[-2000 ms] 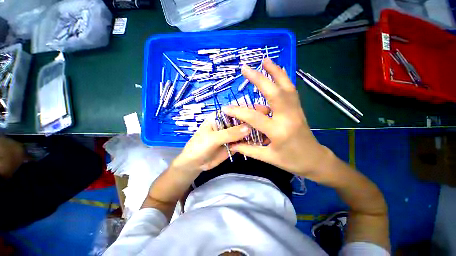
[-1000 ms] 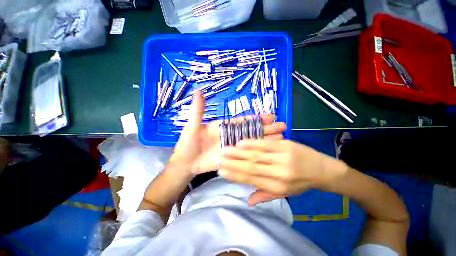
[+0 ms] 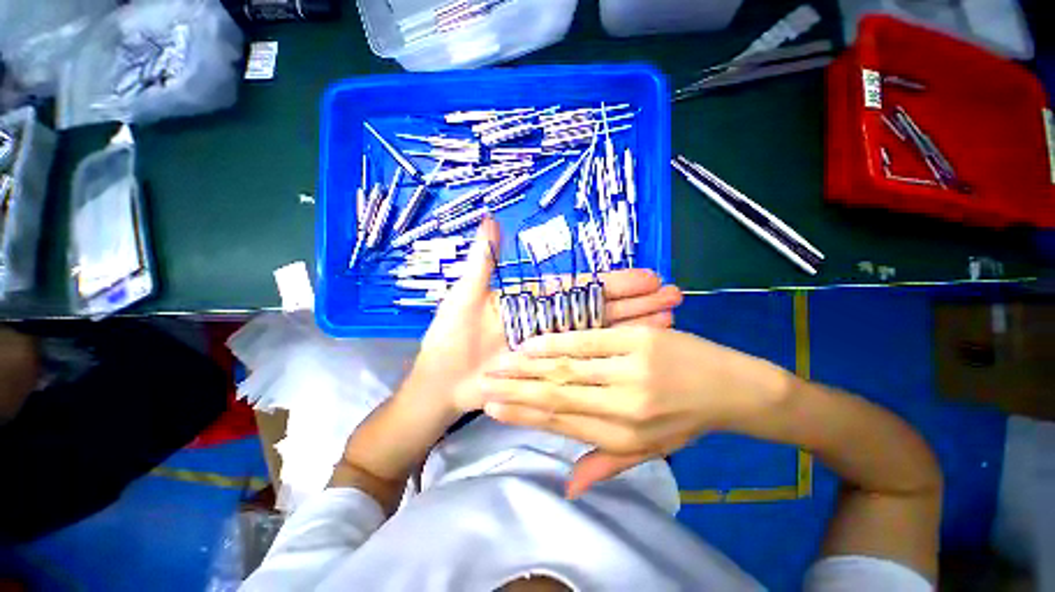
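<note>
Several silver stepped pins (image 3: 553, 312) lie side by side in a row on my left hand (image 3: 457, 335), their thin stems pointing away from me. My left palm is turned up, its thumb raised at the left of the row. My right hand (image 3: 631, 387) lies flat across the lower ends of the pins, fingers together and pointing left, and hides those ends. Many similar pins lie loose in the blue tray (image 3: 327, 208) just beyond my hands. A small white label (image 3: 545, 237) lies among them.
Two long metal rods (image 3: 750, 216) lie right of the tray. A red bin (image 3: 850, 127) stands further right. Clear parts boxes (image 3: 469, 46) stand behind and at left, with a flat clear case (image 3: 110, 231). Dark sleeve (image 3: 104, 428) of another person at left.
My hands have gone from fingering a loose bunch of pins over the tray to holding them in an even row, left palm beneath and right hand across. The row is more spread than a second ago.
</note>
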